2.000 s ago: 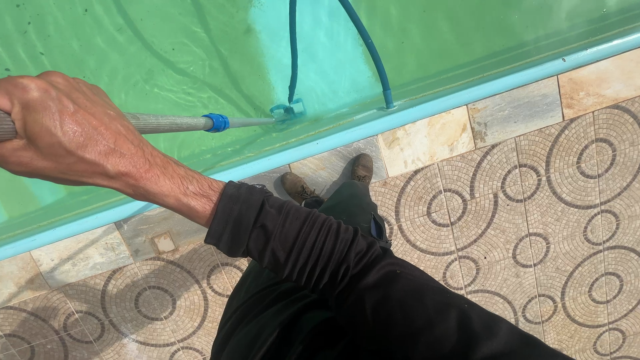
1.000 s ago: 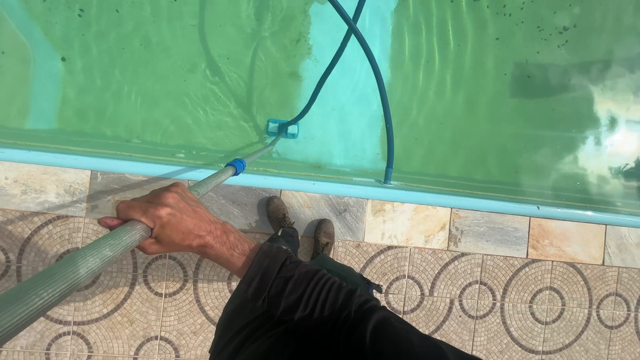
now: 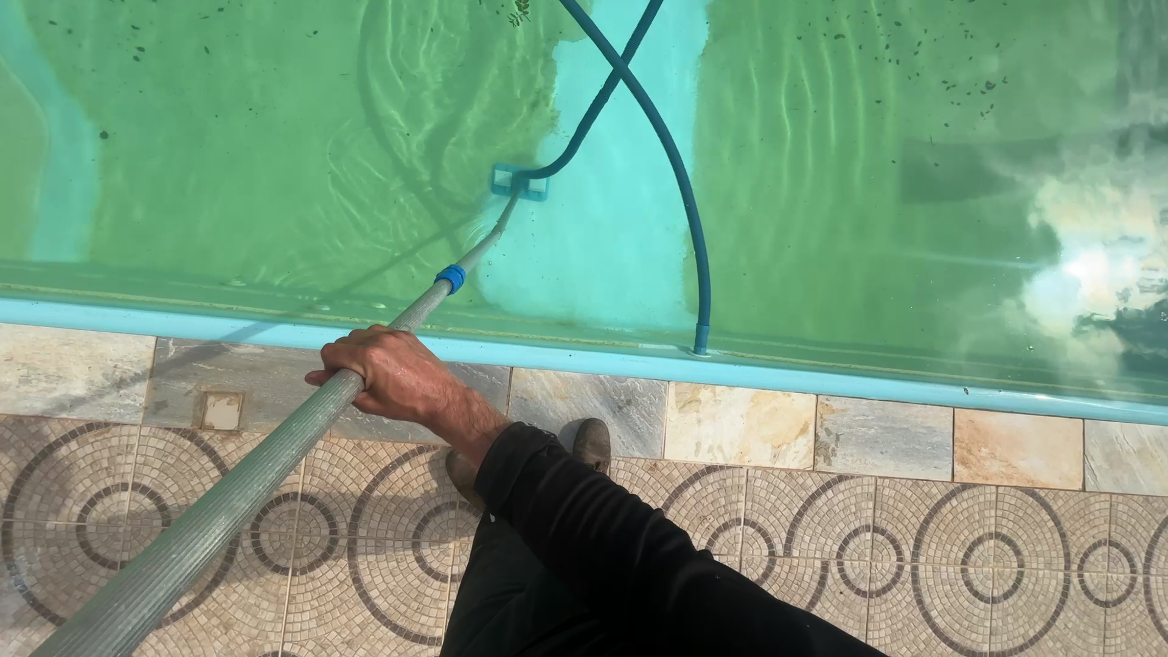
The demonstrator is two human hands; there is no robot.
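My right hand (image 3: 388, 374) is closed around a ribbed metal telescopic pole (image 3: 228, 484), above the pool's edge. The pole slants from the lower left into the water, with a blue locking collar (image 3: 450, 277) beyond my hand. At its far end a blue pool vacuum head (image 3: 520, 182) lies underwater, beside the left border of a bright blue strip of pool floor. A dark blue hose (image 3: 680, 182) runs from the head, crosses over itself near the top and meets the pool wall at a hose end fitting (image 3: 701, 339). My left hand is out of view.
Stone coping (image 3: 741, 424) borders the pool's light blue rim (image 3: 821, 381). My shoes (image 3: 592, 445) stand by the coping, partly on patterned tile paving (image 3: 995, 557). Green-tinted floor (image 3: 228, 164) flanks the bright strip, and dark specks dot the pool. Sky glare covers the water at right.
The vacuum head sits farther out from the near wall than one second ago. My right hand, over the coping then, has moved forward to the rim, still around the pole.
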